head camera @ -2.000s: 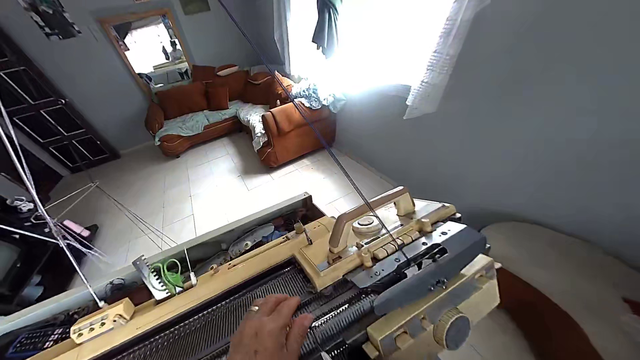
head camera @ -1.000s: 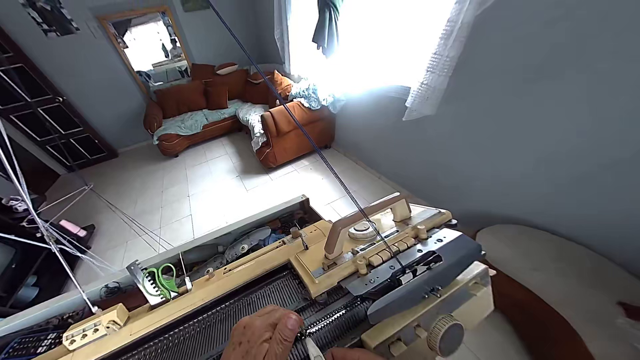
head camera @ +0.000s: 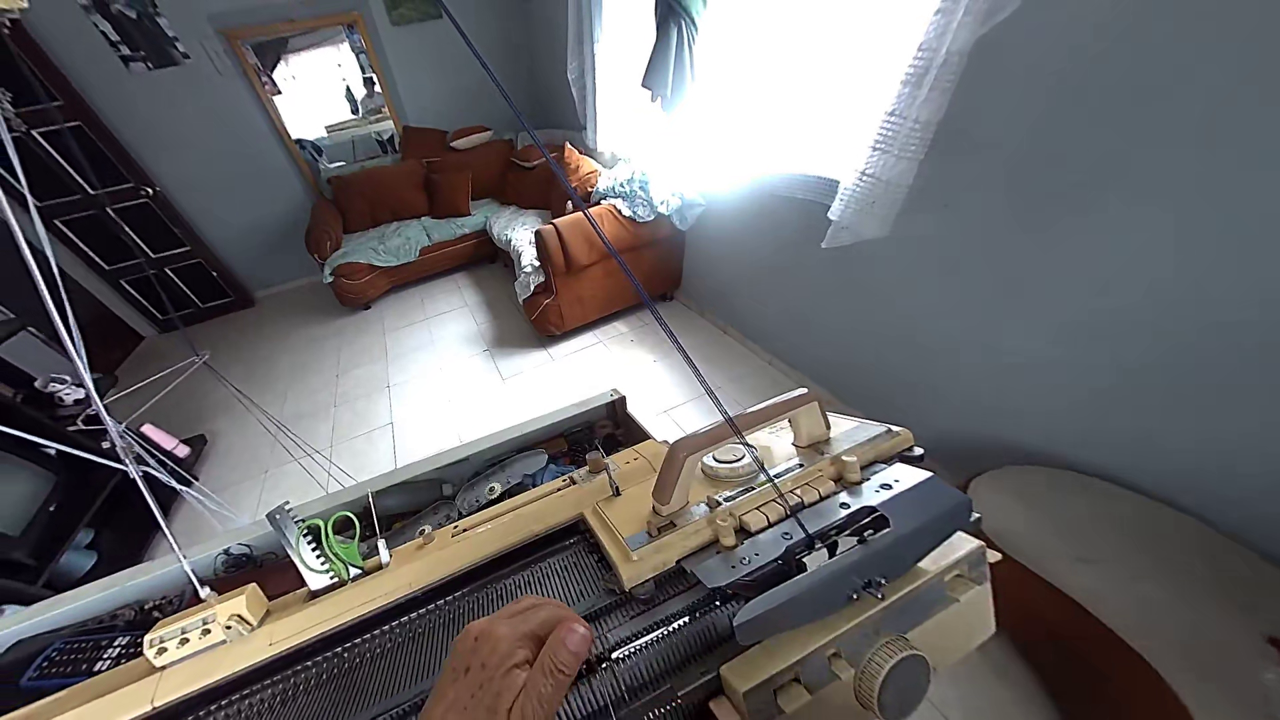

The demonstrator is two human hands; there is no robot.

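Observation:
My left hand [head camera: 515, 655] rests on the needle bed [head camera: 430, 625] of a knitting machine, its fingers curled down and their tips hidden. To its right sits the cream carriage [head camera: 635, 530] with a brown handle [head camera: 735, 435] and a grey metal arm [head camera: 870, 560]. Dark yarn [head camera: 640, 280] runs down from above into the carriage. Below the carriage is a cream front part with a round dial [head camera: 892, 678]. A small skin-coloured patch at the bottom edge, left of the dial, may be part of my right hand [head camera: 725, 708]; what it does is hidden.
Behind the bed lies a long tray [head camera: 610, 405] with assorted parts. Green-handled scissors [head camera: 343, 545] and a metal comb [head camera: 297, 545] stand near its edge. A cream counter box [head camera: 205, 628] is at left, with white yarns [head camera: 80, 350] above. A round table [head camera: 1100, 540] stands right.
My left hand has shifted slightly left from where it was one second ago. My right hand, seen then beside it with a small pale tool between them, has moved mostly out of view.

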